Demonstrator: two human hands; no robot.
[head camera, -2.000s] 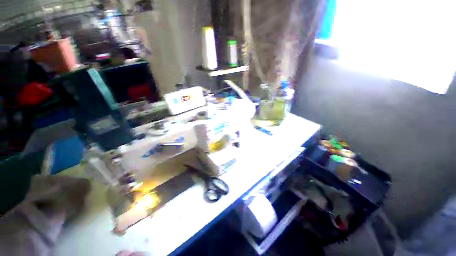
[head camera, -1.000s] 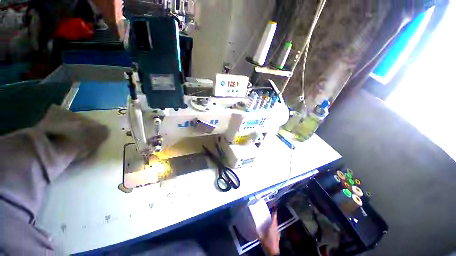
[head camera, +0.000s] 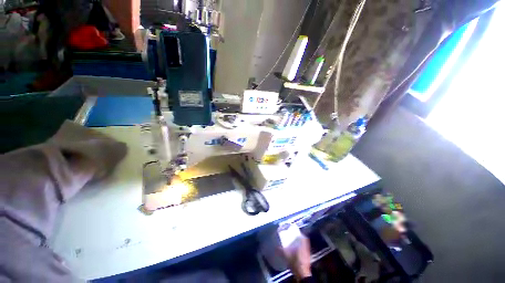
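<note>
My right hand (head camera: 300, 258) is small and blurred below the table's front edge, against the right side of a white roll (head camera: 289, 236). I cannot tell if its fingers grip the roll. My left hand is not in view. The white sewing machine (head camera: 221, 141) stands on the table, its needle area (head camera: 177, 190) lit yellow, with no cloth under it. A dark teal slab, probably a phone (head camera: 189, 77), stands upright on the machine head. Black-handled shears (head camera: 254, 202) lie right of the needle, partly open.
Mauve-beige cloth (head camera: 33, 171) is heaped on the table's left. A bottle of yellow-green liquid (head camera: 339, 145) and a thin blue tool (head camera: 319, 161) are at the right end. A black tray of thread spools (head camera: 392, 221) is low right. Thread cones (head camera: 295, 58) stand behind.
The view has swung from the first frame and steadied. My right hand, only a sliver at the bottom edge earlier, has come to the white roll and now overlaps its side more.
</note>
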